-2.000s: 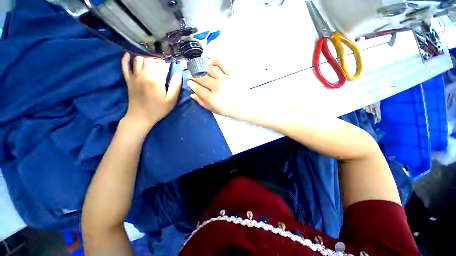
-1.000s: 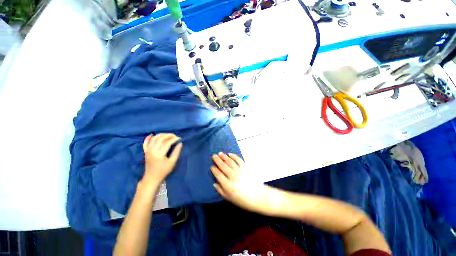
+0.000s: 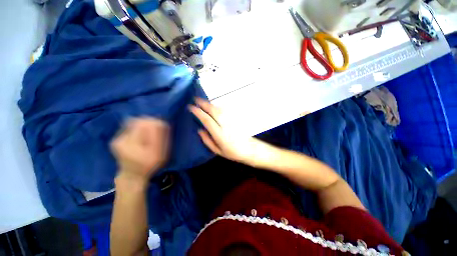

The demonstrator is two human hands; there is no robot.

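Note:
The blue garment piece point(image 3: 95, 95) lies over the left of the table and runs under the brightly lit needle area of the sewing machine point(image 3: 183, 52). My left hand point(image 3: 143, 145) is on or just above the cloth, left of and below the needle. It is motion-blurred with its fingers curled; whether it grips cloth is not clear. My right hand point(image 3: 220, 130) lies at the cloth's right edge, below the needle, fingers apart and fingertips on the cloth.
Scissors point(image 3: 323, 52) with red and yellow handles lie right of the needle. Small tools point(image 3: 421, 30) are at the table's right end, near a ruler scale point(image 3: 386, 67). A blue garment pile point(image 3: 346, 150), beige cloth scrap point(image 3: 383, 102) and blue crate point(image 3: 426, 110) are below right.
The view has tilted and shifted since a second ago. My right hand is nearer the needle along the cloth's edge. My left hand has gone from spread on the cloth to curled and blurred.

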